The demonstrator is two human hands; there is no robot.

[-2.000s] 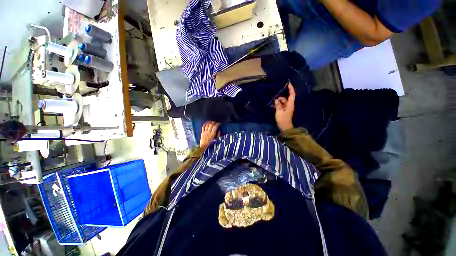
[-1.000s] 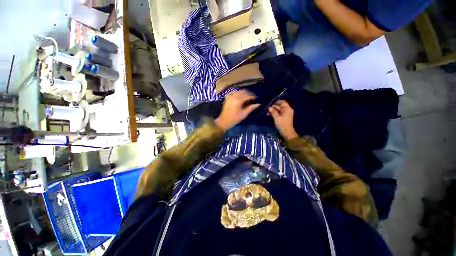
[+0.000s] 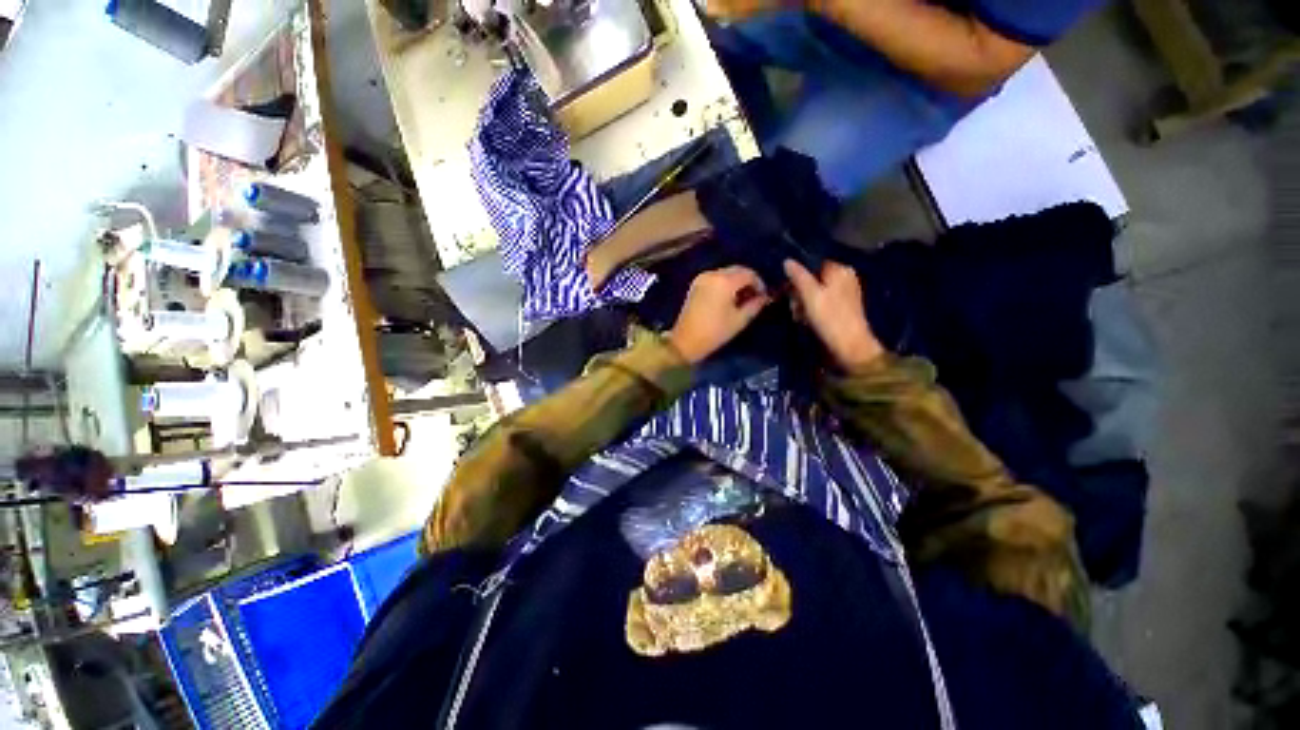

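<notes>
Dark denim pieces (image 3: 984,307) lie heaped over my lap and the table edge. My left hand (image 3: 719,308) and my right hand (image 3: 831,305) are close together above the dark denim, with fingertips nearly meeting. Something small is between the fingertips, too small and blurred to name. I cannot tell whether either hand grips the denim. A tan patch (image 3: 649,238) lies on the table edge beyond my left hand. A blue-violet and white striped cloth (image 3: 539,200) hangs from the machine (image 3: 599,50) beside it.
A person in a blue shirt (image 3: 1048,12) is at the top right, an arm reaching toward the machine. A white board (image 3: 1019,150) is beside that person. Thread cones (image 3: 186,325) stand on a side table at left. Blue crates (image 3: 300,642) are on the floor at lower left.
My left hand has moved from the near denim edge to the right, up to my right hand. The view has shifted, so the table and machine sit differently, with more of the machine showing.
</notes>
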